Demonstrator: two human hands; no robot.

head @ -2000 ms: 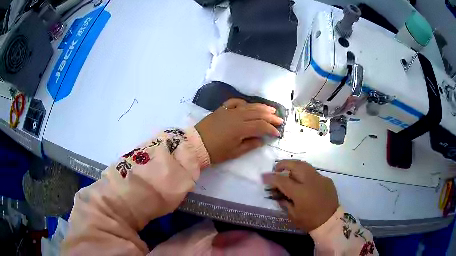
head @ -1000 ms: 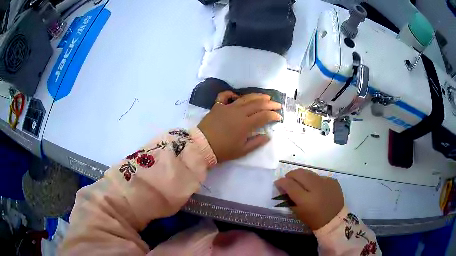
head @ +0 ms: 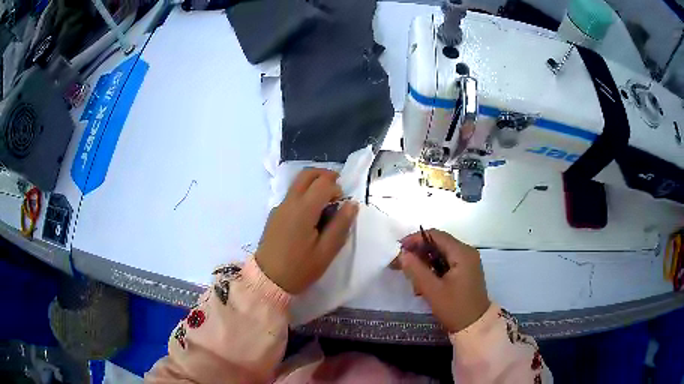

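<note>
My left hand [head: 304,229] grips the white pocketing [head: 358,259] in front of the machine, with a bit of dark cloth showing between thumb and fingers. My right hand [head: 444,274] holds the black thread snips [head: 433,255], blades pointing up and away, and pinches the right edge of the white cloth between finger and thumb. The dark grey panel [head: 334,90] lies beyond my left hand, over white cloth. The cloth lies left of and in front of the lit needle plate [head: 437,178], clear of the presser foot [head: 433,156].
The white sewing machine [head: 517,97] stands at the right. A dark slab with a reddish edge [head: 585,201] lies by its base. Orange-red scissor handles [head: 30,211] lie at the far left. A ruled strip [head: 375,324] runs along the front edge. Loose thread ends lie on the table.
The grey panel and white cloth have come towards me and left. My left hand has moved left and lifted the cloth in its fingers. My right hand has risen slightly and now pinches the cloth.
</note>
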